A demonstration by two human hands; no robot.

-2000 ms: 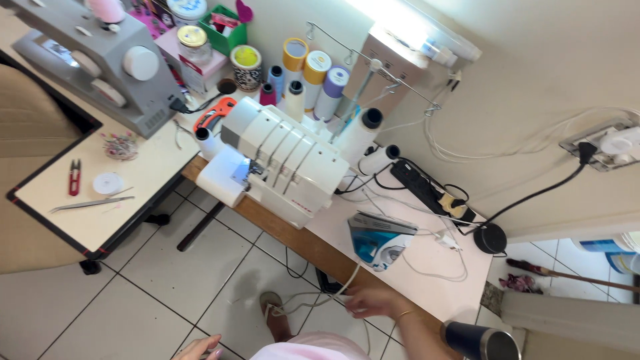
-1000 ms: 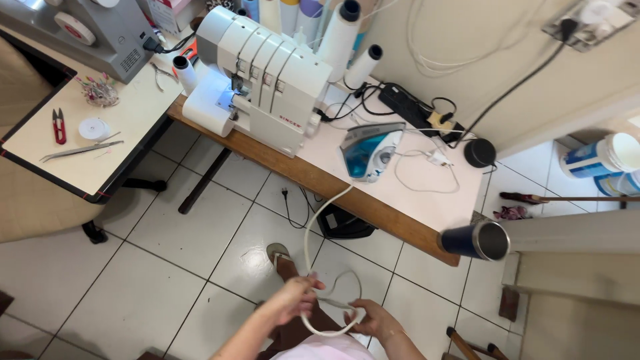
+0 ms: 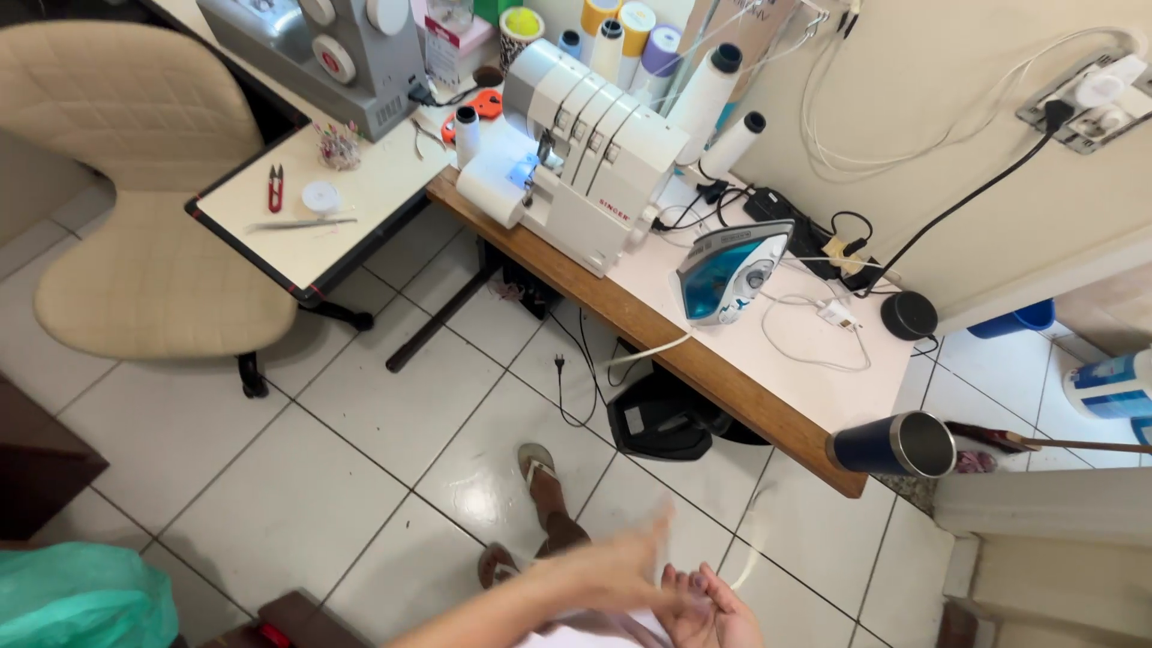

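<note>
My left hand (image 3: 630, 562) is blurred and reaches across in front of my right hand, low in the view; whether it holds anything cannot be told. My right hand (image 3: 711, 616) is palm up with its fingers curled, partly hidden by the left. A blurred stretch of white cord (image 3: 754, 540) hangs just above the right fingers; the grip on it is unclear. The blue and white clothes iron (image 3: 733, 274) rests on the sewing table, and its pale cord (image 3: 652, 349) runs over the wooden edge. Behind it stands a white Singer serger (image 3: 594, 153).
A dark blue steel tumbler (image 3: 891, 445) stands at the table's right corner. A power strip (image 3: 792, 229) lies near the wall. Below is a black foot pedal (image 3: 661, 414). The left table holds thread snips (image 3: 275, 189), tweezers (image 3: 310, 223) and pins (image 3: 339, 148), beside a beige chair (image 3: 153, 270).
One second ago both hands were apart, with a loop of white cord between them; now the left crosses the right and the loop no longer shows. The iron has stayed on the table.
</note>
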